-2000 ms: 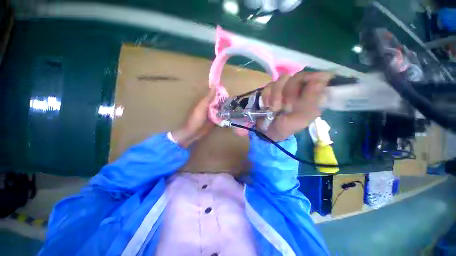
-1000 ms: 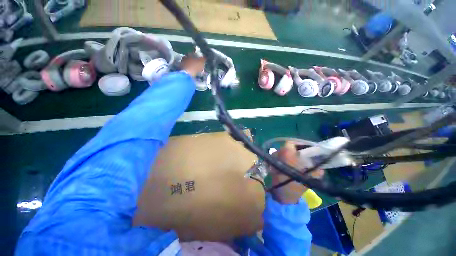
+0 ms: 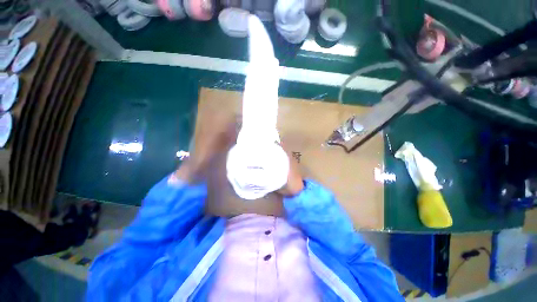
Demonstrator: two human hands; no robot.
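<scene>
White headphones (image 3: 259, 112) are held upright in front of me over the brown cardboard mat (image 3: 330, 200), with a round cup nearest me and one pointed ear at the far end; they look overexposed. My left hand (image 3: 209, 152) is blurred at their left side; its fingertips are hard to make out. My right hand (image 3: 292, 177) is on the right of the cup, partly hidden behind it. The screwdriver (image 3: 383, 115) hangs over the mat's right side, metal jaws towards the mat, untouched.
A yellow bottle (image 3: 434, 207) with white tissue (image 3: 417, 165) lies at right on the green bench. Dark hoses (image 3: 436, 88) cross the upper right. Other headphones and a loose ring cushion (image 3: 332, 25) lie beyond the pale rail (image 3: 176, 63). Stacked cardboard (image 3: 44, 112) with white discs stands at left.
The white headphones are now over the mat. My left hand has come back from the row beyond the rail. My right hand has let go of the screwdriver and moved to the headphones.
</scene>
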